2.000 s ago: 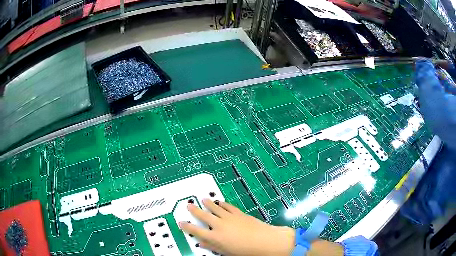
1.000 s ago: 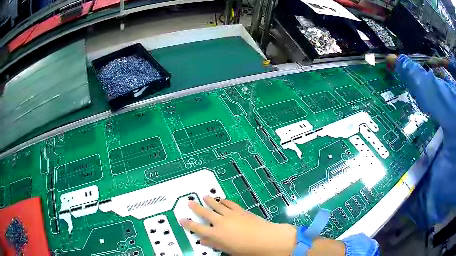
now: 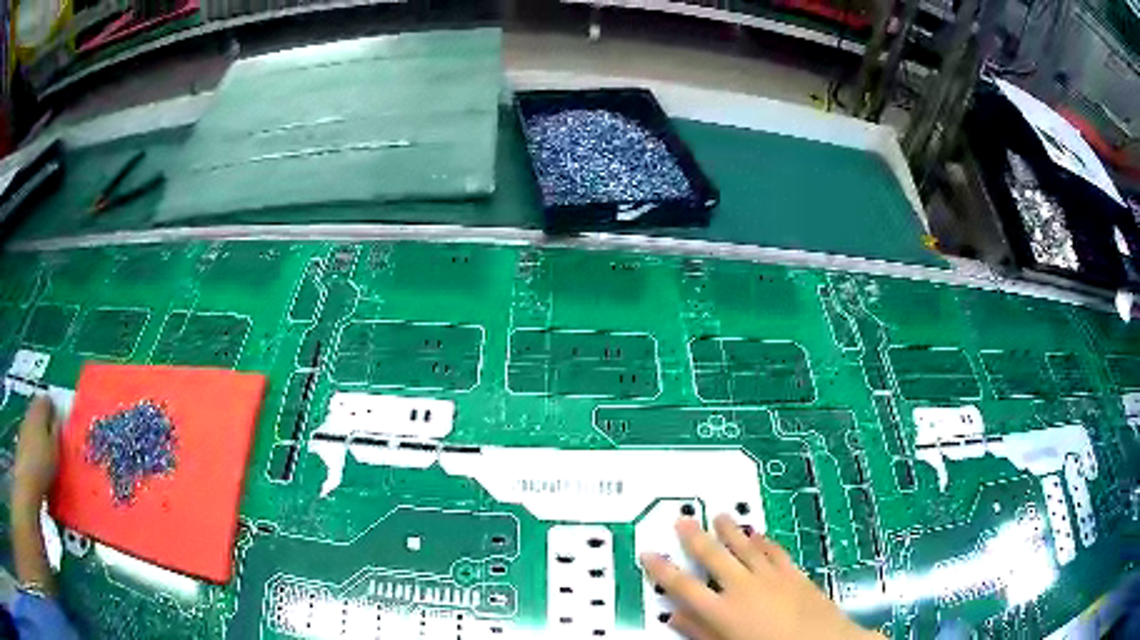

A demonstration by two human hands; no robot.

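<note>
A large green printed circuit board panel [image 3: 581,375] with white areas and dark holes fills the bench. My right hand [image 3: 750,588] lies on a white area with holes at the lower middle, fingers spread, with nothing seen in it. A flat red pad [image 3: 206,475] rests on the board at the left and carries a heap of tiny blue-grey metal parts [image 3: 131,446]. My left hand [image 3: 34,469] is at the left picture edge, beside the pad's left edge. Its fingers are small and blurred, and whether they grip the pad cannot be told.
Behind the board, a black bin [image 3: 613,156] full of small silver-grey bits stands on a green-matted shelf [image 3: 800,188]. A pale green slab [image 3: 344,131] lies left of it, with dark-handled pliers or cutters [image 3: 125,188] further left. Black trays [image 3: 1050,219] with silver pieces are at the right.
The view has turned left, so the red pad and bin appear further right. My left hand has come into view beside the pad. My right hand stays on the same white area.
</note>
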